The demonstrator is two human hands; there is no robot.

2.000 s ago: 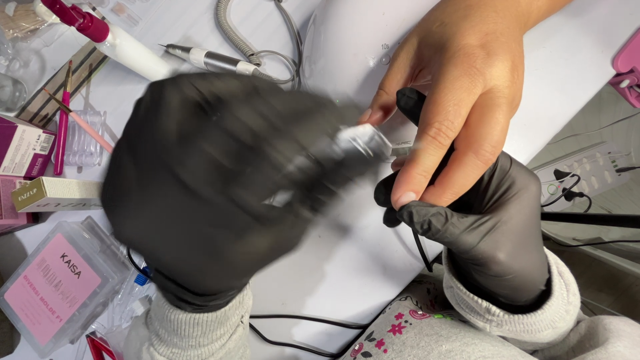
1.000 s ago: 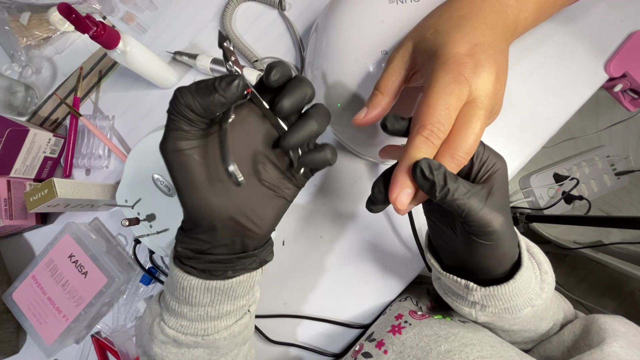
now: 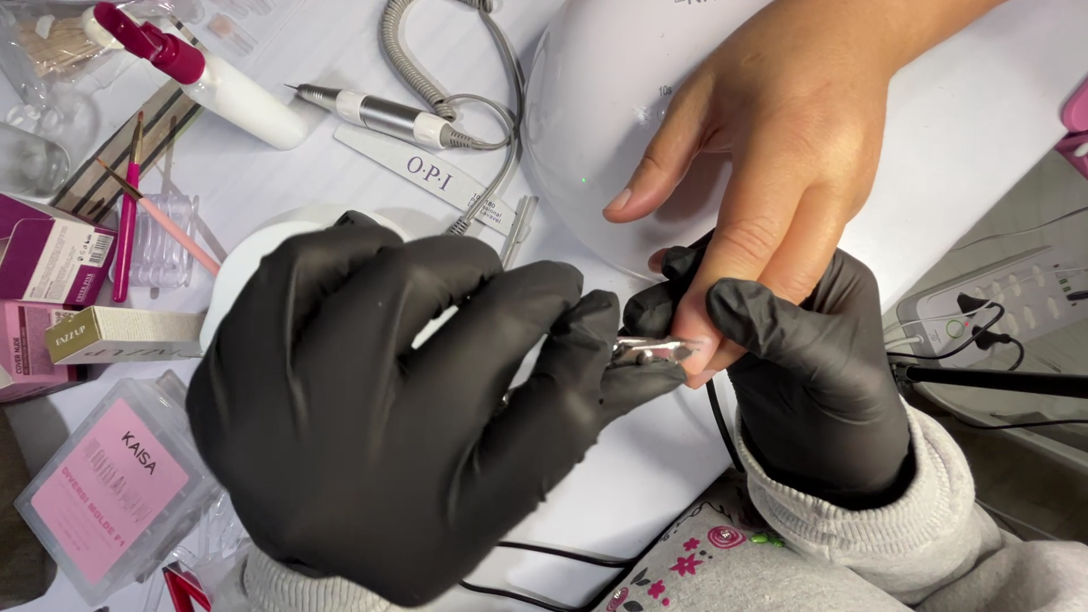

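Observation:
My left hand (image 3: 408,408), in a black glove, is shut around metal cuticle nippers (image 3: 650,350); the handles are mostly hidden under my fingers. The jaws are at the tip of another person's finger, by the nail. My right hand (image 3: 816,374), also black-gloved, holds that person's extended finger, my thumb lying on its upper side and my other fingers beneath. The other person's hand (image 3: 790,161) reaches down from the top right, its thumb apart from my gloves. Behind it stands a white nail lamp (image 3: 586,110).
An electric nail drill (image 3: 387,116), a nail file (image 3: 425,174) and a white pump bottle (image 3: 246,98) lie beyond my left hand. Brushes (image 3: 127,212), small boxes (image 3: 123,334) and a clear plastic case (image 3: 115,484) are at left. A power strip (image 3: 1003,306) is at right.
My left hand was turned palm up with the nippers one second ago, away from the finger; now it is turned over and has moved right to the fingertip. My right hand stays on the finger.

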